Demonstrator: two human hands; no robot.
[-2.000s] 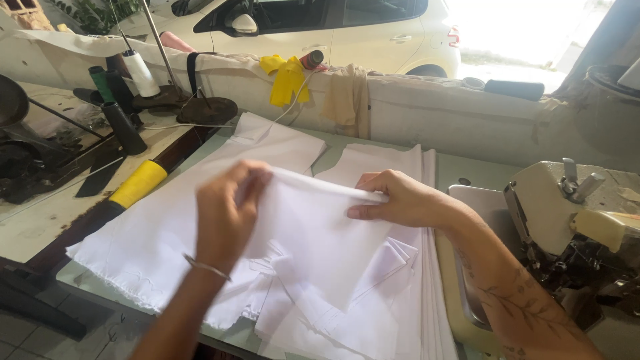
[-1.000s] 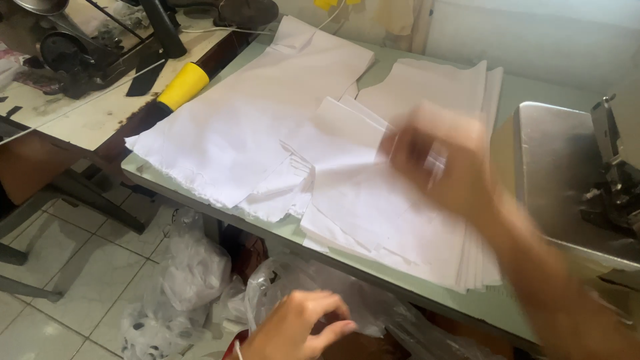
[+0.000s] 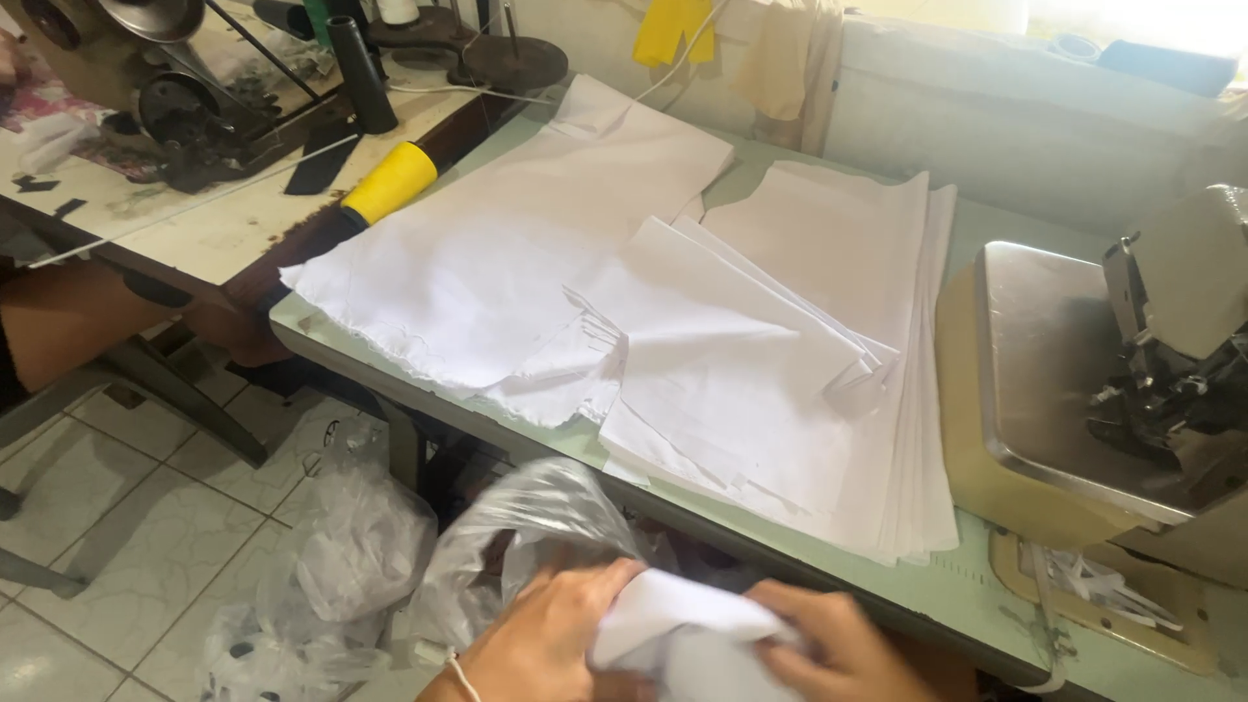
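Low in the view, in front of the table's edge, my left hand [image 3: 551, 634] and my right hand [image 3: 829, 639] both grip a folded piece of white fabric [image 3: 697, 624]. My right hand is somewhat blurred. On the green table [image 3: 985, 585] lie stacks of cut white fabric: a wide piece with a frayed edge [image 3: 468, 263] at the left, layered panels [image 3: 838, 224] at the right, and smaller folded pieces [image 3: 712, 361] on top between them.
A sewing machine [image 3: 1170, 361] with a metal plate stands at the right. Left are another machine [image 3: 166, 97], a yellow thread cone [image 3: 390, 183] and another person's arm [image 3: 88, 317]. Plastic bags [image 3: 361, 536] sit on the tiled floor, beside an open plastic bag [image 3: 526, 526] below the table edge.
Both hands were over the fabric stacks two seconds ago, holding a white piece; now they hold white fabric in front of the table edge. The view has tilted down.
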